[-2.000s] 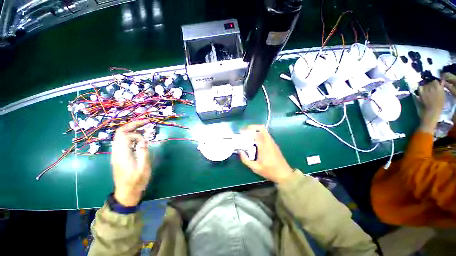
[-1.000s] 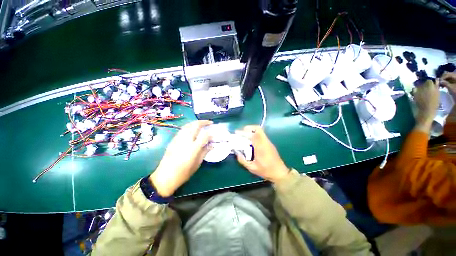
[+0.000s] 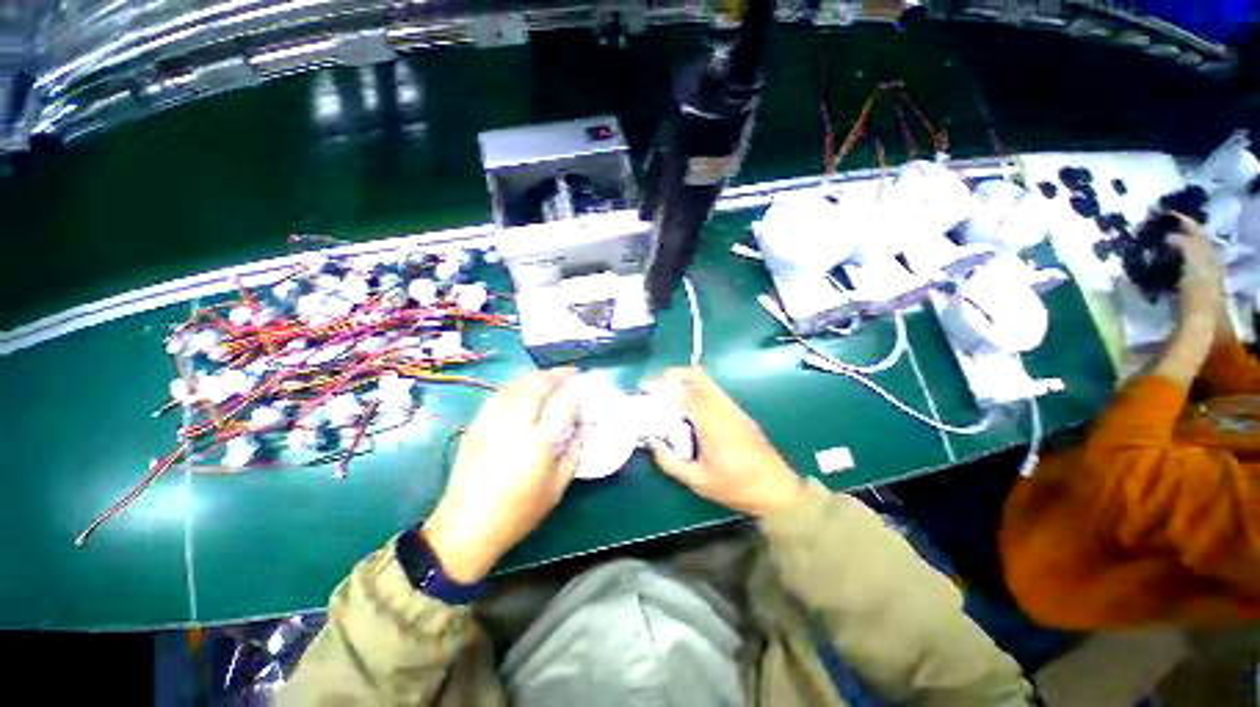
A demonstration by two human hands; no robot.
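Note:
A white plastic housing (image 3: 604,439) is held between both hands just in front of the screw feeder, low over the green bench. My left hand (image 3: 518,463) grips its left side, with the fingertips at its upper edge. My right hand (image 3: 719,449) grips the narrower right end. The fingers cover part of the housing, and glare blurs its inside, so I cannot tell what sits in it. A pile of wired components (image 3: 325,352), white pieces with red and orange leads, lies to the left.
The grey screw feeder (image 3: 574,249) stands behind my hands, with the black electric screwdriver (image 3: 688,180) at its right side. White housings (image 3: 815,238) with upright wires and trailing cords stand at right. A neighbour's orange sleeve (image 3: 1126,483) and small black parts (image 3: 1154,256) are far right.
My left hand has moved right from beside the wired components onto the housing. The view has tilted up slightly. The neighbour's hand has reached over the black parts.

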